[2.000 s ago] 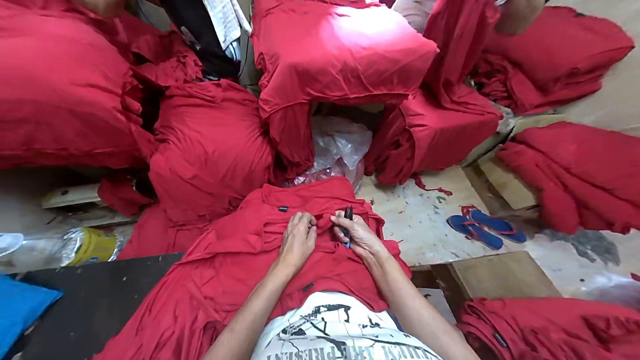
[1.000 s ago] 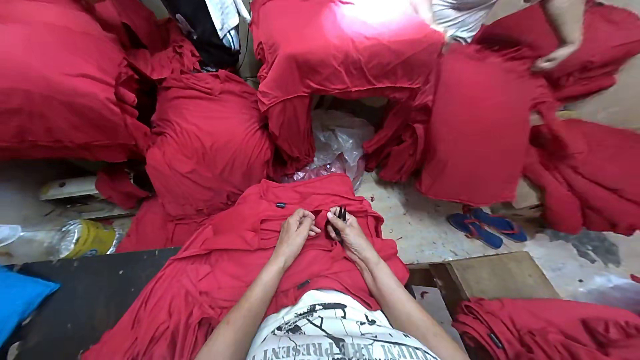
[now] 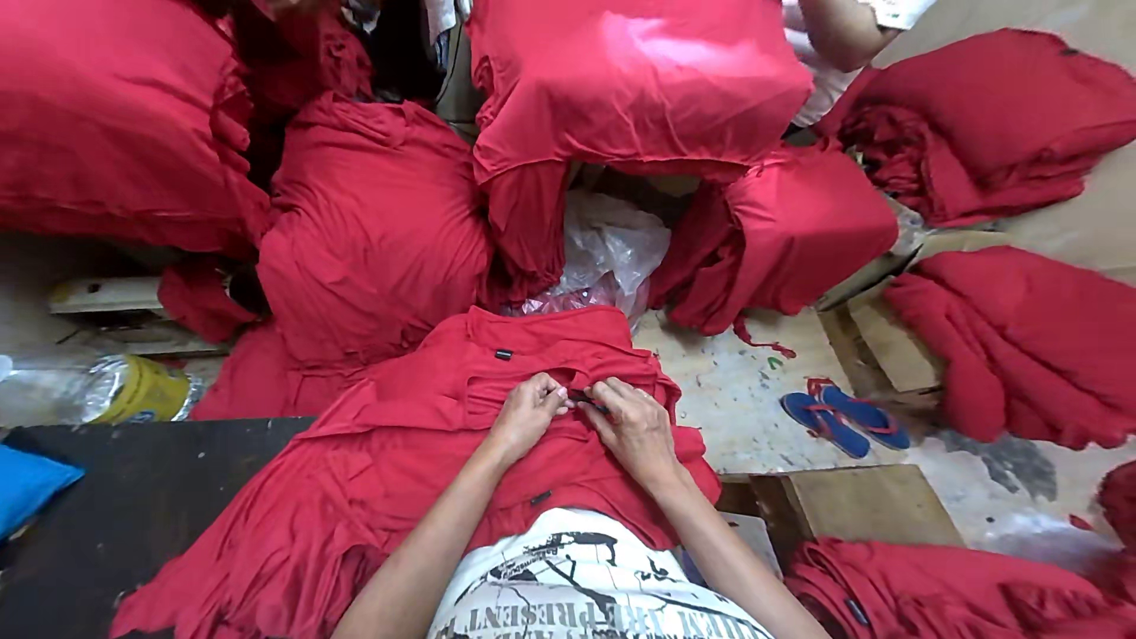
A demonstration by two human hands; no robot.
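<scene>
A heap of red fabric garments (image 3: 426,453) lies in front of me, spread over my lap and the dark table's edge. My left hand (image 3: 532,410) pinches the red cloth near a neck opening. Close beside it, my right hand (image 3: 628,424) holds a small dark tool, whose exact kind is hidden by the fingers, with its tip at the cloth between both hands. A small black label (image 3: 503,355) shows on the garment above my left hand, and another dark label (image 3: 541,498) lies lower, near my shirt.
Large stacks of red fabric (image 3: 639,89) stand ahead and on both sides. A co-worker's arm (image 3: 843,35) is at the upper right. A clear plastic bag (image 3: 612,240), blue flip-flops (image 3: 843,415), a yellow container (image 3: 146,390), a black tabletop (image 3: 133,497) and a blue packet (image 3: 31,484) are around.
The co-worker's red cloth, held out at the right one second ago, no longer hangs there, and that arm is now higher up. My hands remain close together at the neck opening.
</scene>
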